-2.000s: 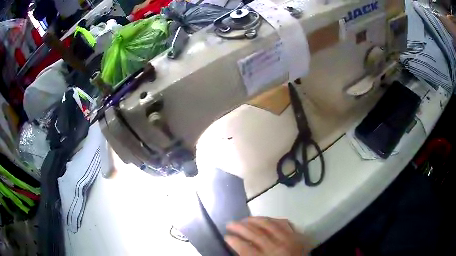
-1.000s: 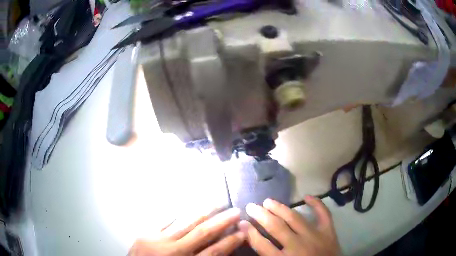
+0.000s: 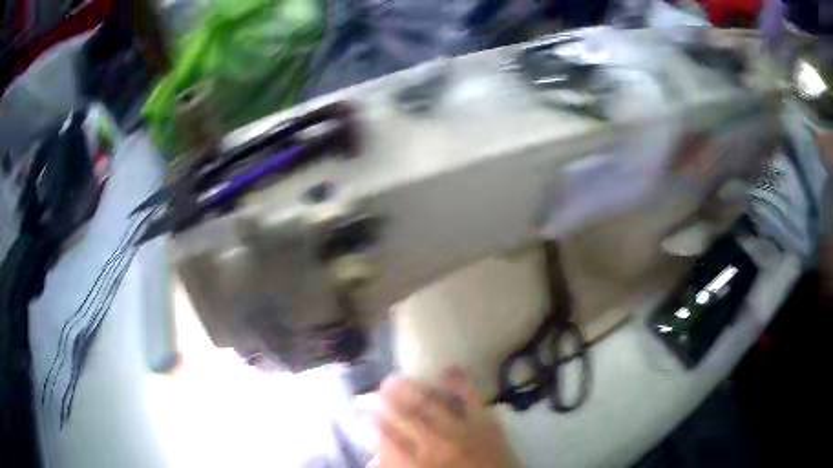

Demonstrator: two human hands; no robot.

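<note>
The frame is blurred. My right hand (image 3: 440,422) is at the bottom centre, just below the sewing machine head (image 3: 283,302), with its fingers toward the needle area. A small part of a grey fabric piece (image 3: 367,373) shows beside the fingertips, under the head. A pale bluish patch, perhaps the same fabric, shows left of the hand in the glare. Blur hides whether the fingers grip it. The needle and presser foot cannot be made out. My left hand is not visible.
Black scissors (image 3: 551,356) lie under the machine arm. A phone (image 3: 703,297) lies at the right. Stacked striped-edged panels (image 3: 91,320) and dark fabric (image 3: 27,247) are at left. A green bag (image 3: 242,73) is behind. Purple-handled snips (image 3: 251,175) lie on the head.
The view has swung back and shows more of the machine and background. My left hand has gone from view. My right hand now appears close below the machine head, covering much of the fabric.
</note>
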